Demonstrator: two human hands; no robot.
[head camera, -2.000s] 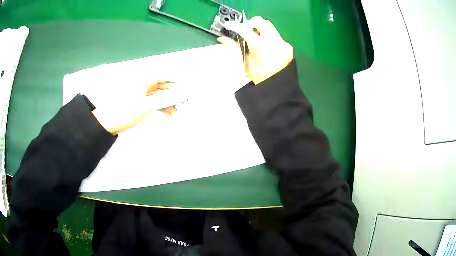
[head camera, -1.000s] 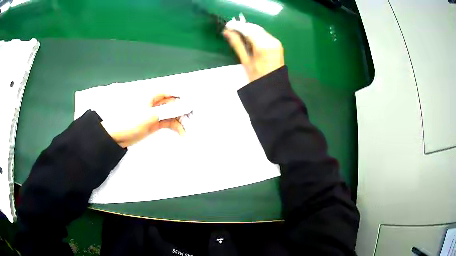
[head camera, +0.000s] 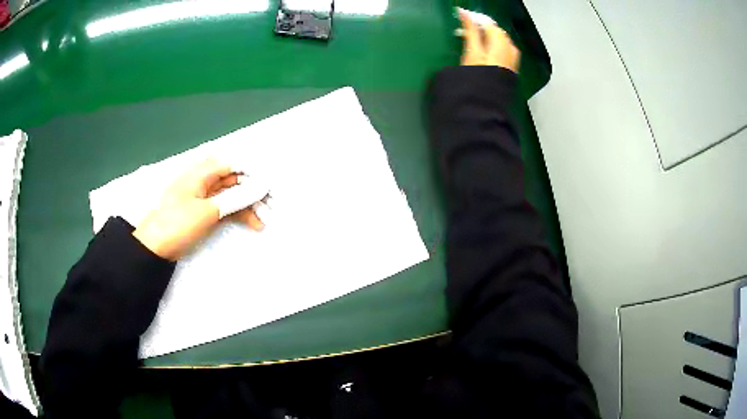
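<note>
A dark phone frame lies on the glossy green surface at the top centre, cut off by the picture's top edge. Its filled end with small openings faces me. My left hand is over the white work sheet, fingers curled, with white finger cots. Small dark marks show at its fingertips, but I cannot tell whether it holds anything. My right hand is stretched out over the green surface at the upper right, away from the frame. It is small and blurred, and its fingertips are unclear.
A dark green mat lies under the work sheet. A white sheet with small dark marks runs along the left edge. Pale machine panels stand at right, with dark slots lower down. A small red thing is at the top left corner.
My right hand has moved right and is off the dark frame it held earlier; the frame now lies on the green surface. My left hand stays over the sheet. The whole view has shifted and turned.
</note>
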